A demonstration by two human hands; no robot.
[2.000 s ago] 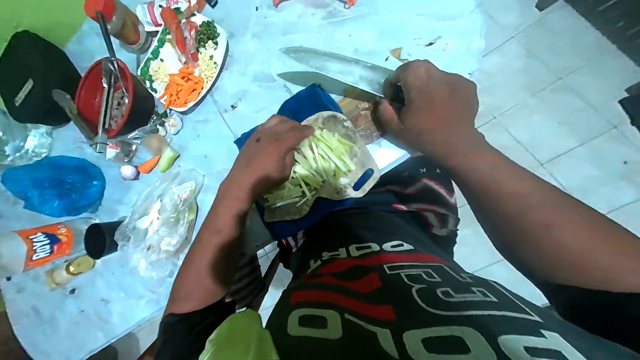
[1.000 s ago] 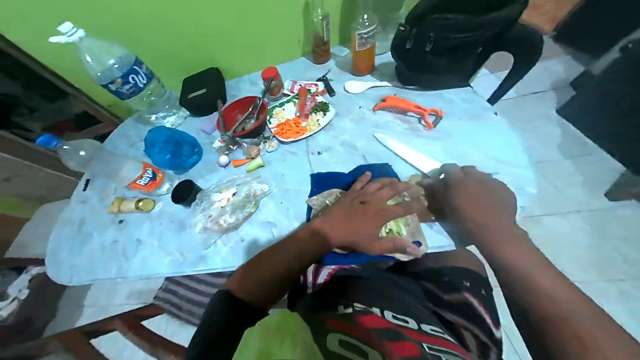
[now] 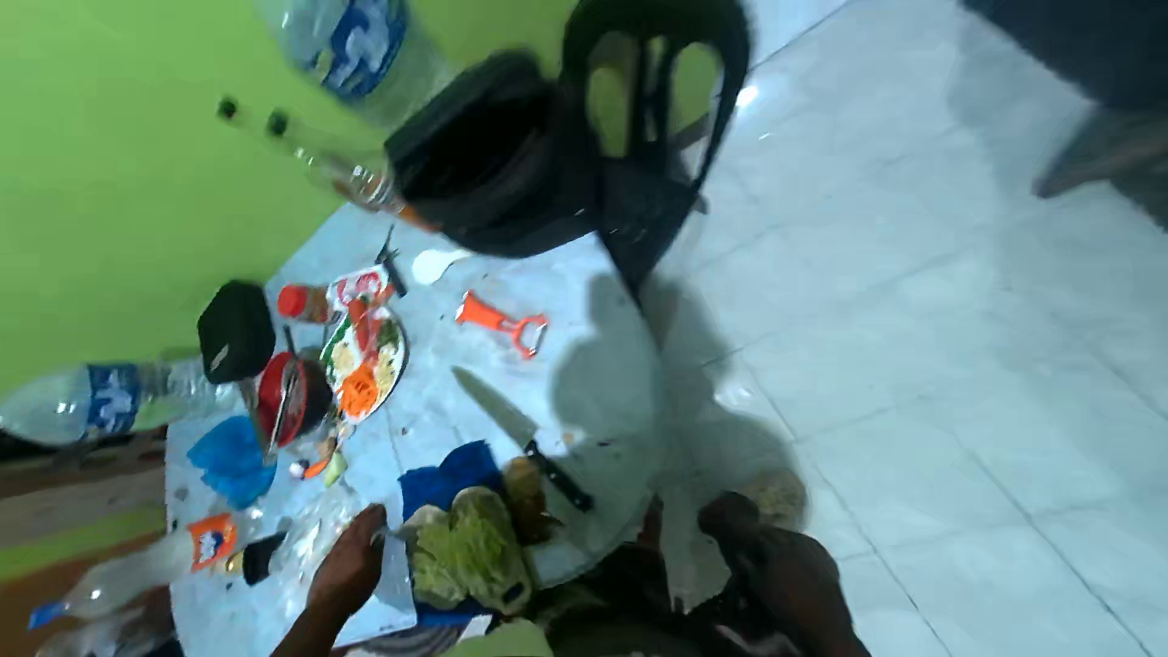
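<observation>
My left hand (image 3: 349, 568) is beside a clear plastic bag (image 3: 315, 538), left of a cutting board (image 3: 520, 589) heaped with shredded pale green vegetable (image 3: 461, 547); whether it grips the bag is unclear. The board rests on a blue cloth (image 3: 452, 476). Past the table's right edge, over the floor, my right hand (image 3: 776, 566) is dark and blurred, its fingers bent, near a round speckled thing (image 3: 777, 497). A kitchen knife (image 3: 497, 406) with a black handle lies on the table above the board. An orange peeler (image 3: 497, 321) lies further up.
A plate of chopped vegetables (image 3: 401, 360), a red bowl with utensils (image 3: 278, 401), a blue plastic bag (image 3: 233, 461) and a plastic bottle (image 3: 151, 561) are at the left. A black backpack (image 3: 511, 155) stands at the table's far edge, by a dark chair (image 3: 657, 173).
The knife has left my right hand and lies on the table. My right hand has moved right, off the table; my left hand has moved left, off the vegetable. The view has turned strongly.
</observation>
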